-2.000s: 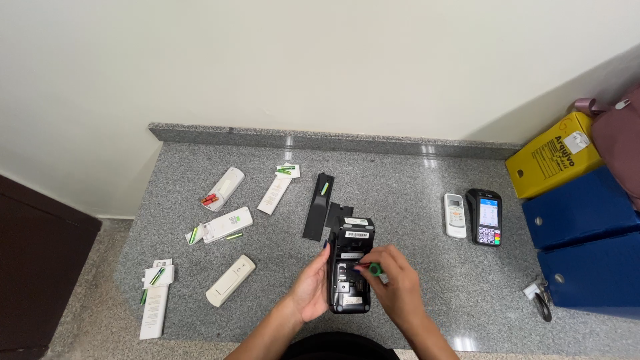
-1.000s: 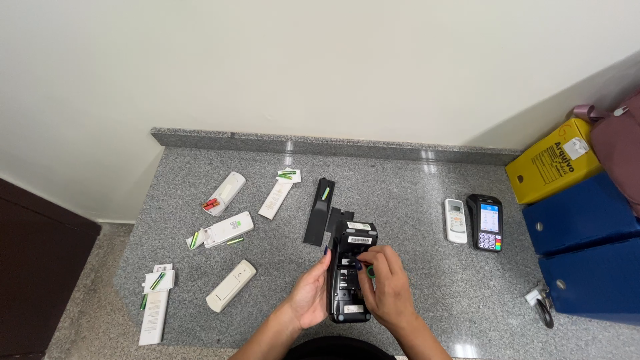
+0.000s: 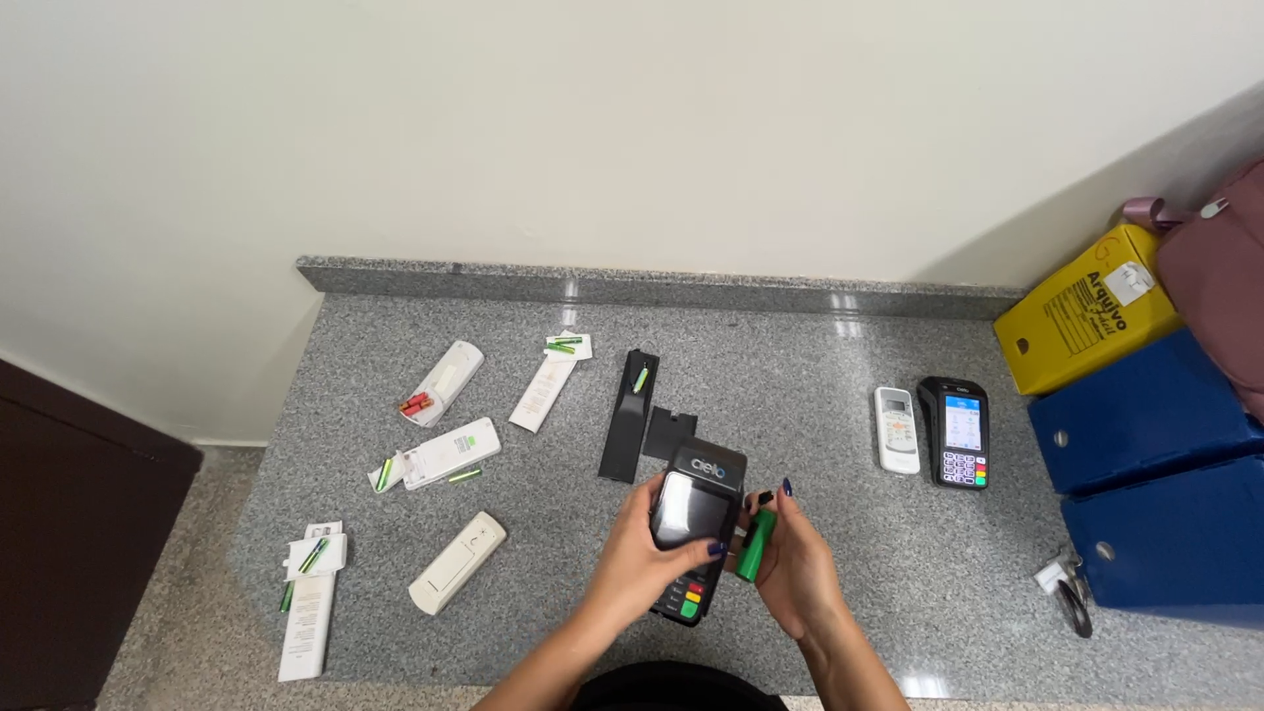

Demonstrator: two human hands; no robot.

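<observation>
My left hand [image 3: 642,553] grips a black card payment terminal [image 3: 697,528], its dark screen and keypad facing up and the thumb across its front. Just right of it, my right hand [image 3: 795,563] holds a green cylindrical battery [image 3: 756,545] with a small black piece at its upper end. Beyond the terminal lies a black battery cover [image 3: 671,433], beside a long black remote control [image 3: 629,420] with a green battery on it. At the right, a white air-conditioner remote [image 3: 897,431] lies next to a second card terminal [image 3: 954,433] with a lit screen.
Several white remotes lie at the left, among them one with red batteries [image 3: 416,403] and one with its back up [image 3: 458,563]. Loose green batteries [image 3: 465,475] lie near them. Blue file boxes [image 3: 1165,533], a yellow file box [image 3: 1086,311], a mauve bag [image 3: 1220,267] and keys [image 3: 1071,583] are at the right.
The terminal has been turned from its open back to its front. The green battery, earlier at the terminal's back, is now out beside it in my right hand.
</observation>
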